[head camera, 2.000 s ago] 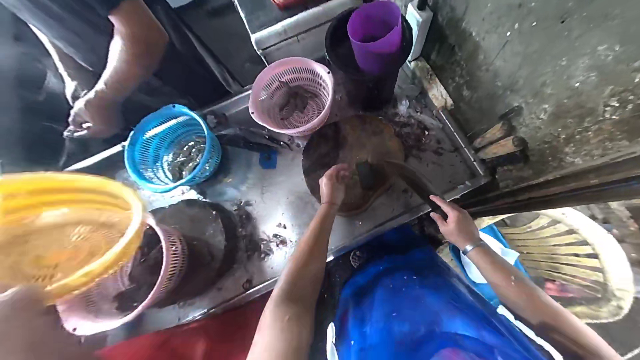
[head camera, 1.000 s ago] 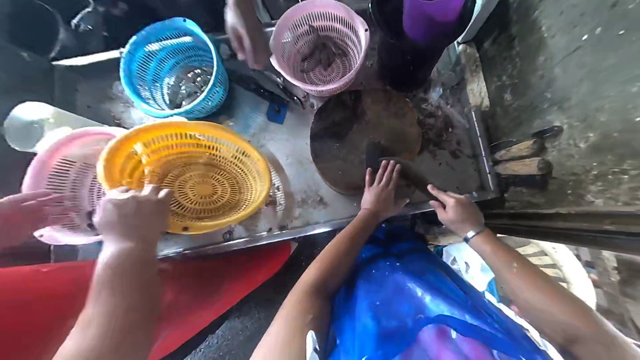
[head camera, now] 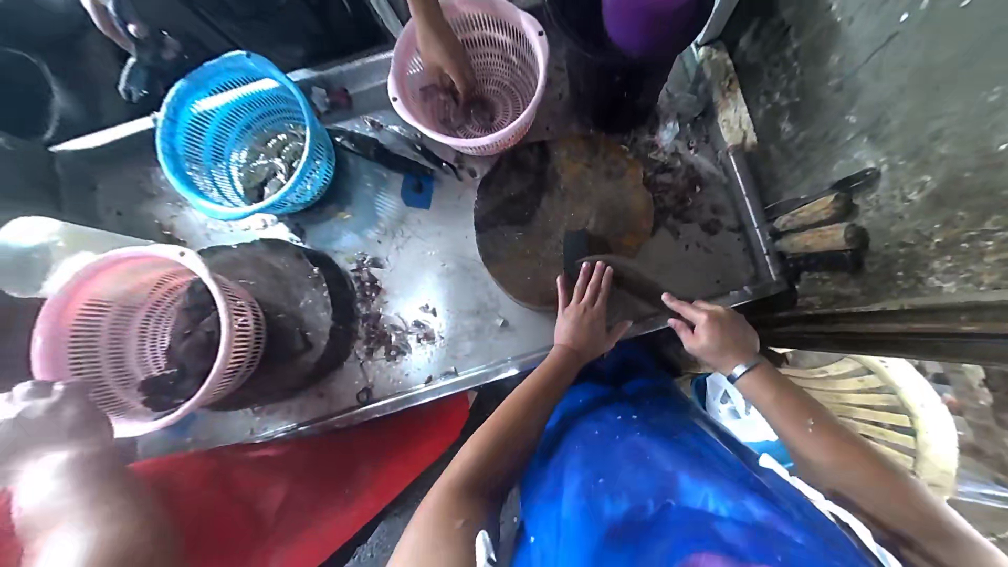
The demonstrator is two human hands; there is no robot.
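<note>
A round wooden chopping block (head camera: 606, 185) lies on the metal table, with a small dark block (head camera: 576, 246), perhaps a whetstone, near its lower edge. A dark-bladed knife (head camera: 630, 277) rests across this small block and slants down to the right. My left hand (head camera: 584, 315) lies palm down with its fingers apart, the fingertips at the blade beside the dark block. My right hand (head camera: 713, 332) is closed around the knife's handle, which is mostly hidden, with the index finger stretched toward the blade.
A co-worker's hand (head camera: 449, 59) reaches into a pink basket (head camera: 535, 87). A blue basket (head camera: 177, 150) and another pink basket (head camera: 47, 339), near a second co-worker's arm (head camera: 87, 496), stand left. Wooden-handled tools (head camera: 819, 224) sit beyond the table's right edge.
The yellow basket seen over the left pink basket is out of view. A co-worker's hand has moved into the upper pink basket. My left hand, closed near the block two seconds ago, lies flat with fingers spread.
</note>
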